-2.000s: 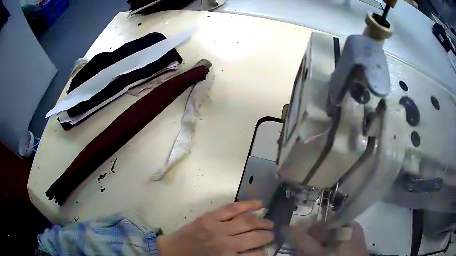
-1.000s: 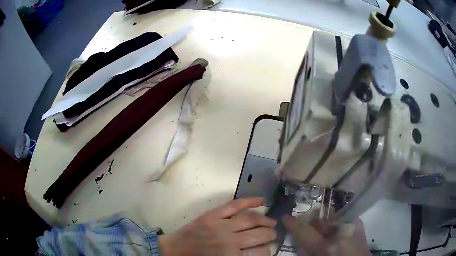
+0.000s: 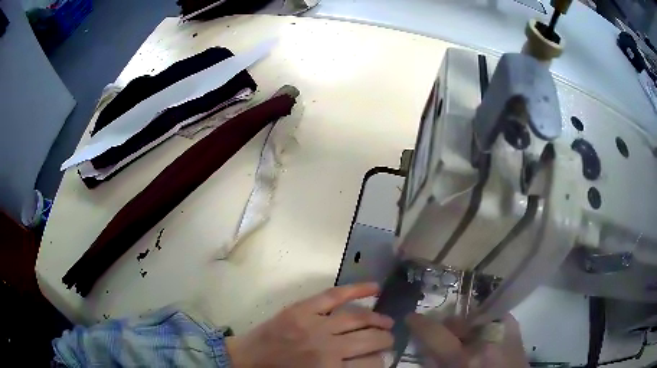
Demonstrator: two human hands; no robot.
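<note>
A dark strip [image 3: 398, 296] lies beside the presser foot and needle [image 3: 467, 291] of the sewing machine [image 3: 461, 165]. My left hand [image 3: 313, 332] lies with its fingertips on the strip's left edge, fingers slightly spread. My right hand [image 3: 461, 343] is blurred at the strip's right side, below the needle area, partly hidden by the machine head and cut off by the bottom edge. Its fingertips touch the strip. The strip's lower end is hidden between the hands.
Maroon cut pieces [image 3: 180, 183] lie left of the machine, beside a crumpled pale scrap [image 3: 258, 198]. A white strip [image 3: 162, 104] lies on black cut pieces [image 3: 155, 79] further left. A dark bundle [image 3: 216, 7] lies at the far edge. Thread bits dot the table [image 3: 324, 93].
The dark strip has shifted slightly between the hands, and my right hand has moved a little. My left hand stays in nearly the same place.
</note>
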